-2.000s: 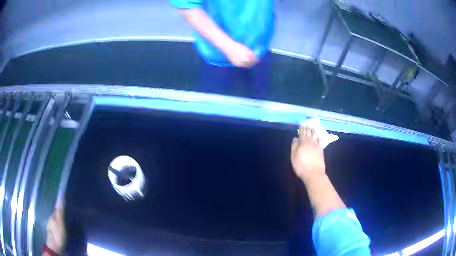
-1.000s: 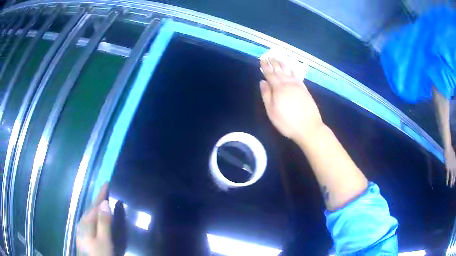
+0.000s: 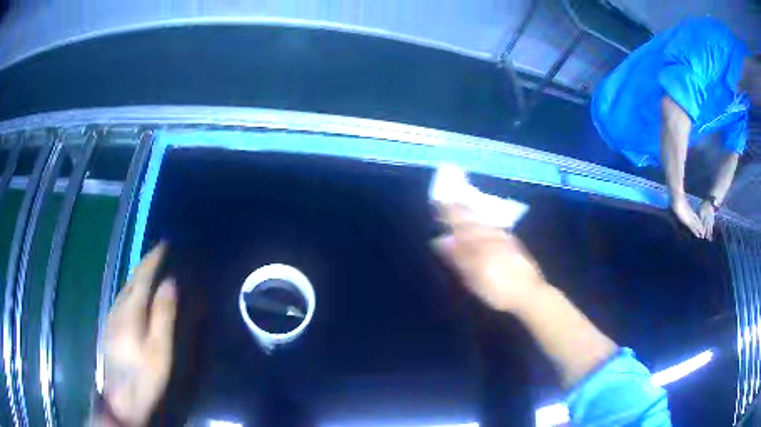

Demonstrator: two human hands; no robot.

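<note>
A large glossy black panel (image 3: 375,292) lies in front of me, with a light-blue edge strip (image 3: 309,146) along its far and left borders. My right hand (image 3: 488,258), blurred, holds a crumpled white wipe (image 3: 471,200) at its fingertips, over the panel near the far strip. My left hand (image 3: 138,342) is at the panel's left edge, thumb and fingers apart, with nothing seen in it. A white tape roll (image 3: 310,304) lies on the panel between my hands.
Conveyor rollers (image 3: 58,250) show at the left over green floor, and more at the right edge. A side rail (image 3: 334,125) runs behind the panel. A person in blue (image 3: 667,92) leans over the panel's far right corner, both hands there. A metal frame stands behind.
Since a second ago, my view has shifted. My right hand with the wipe has drawn back from the far strip. My left hand's fingers have spread. The other person's hands have come together at the corner.
</note>
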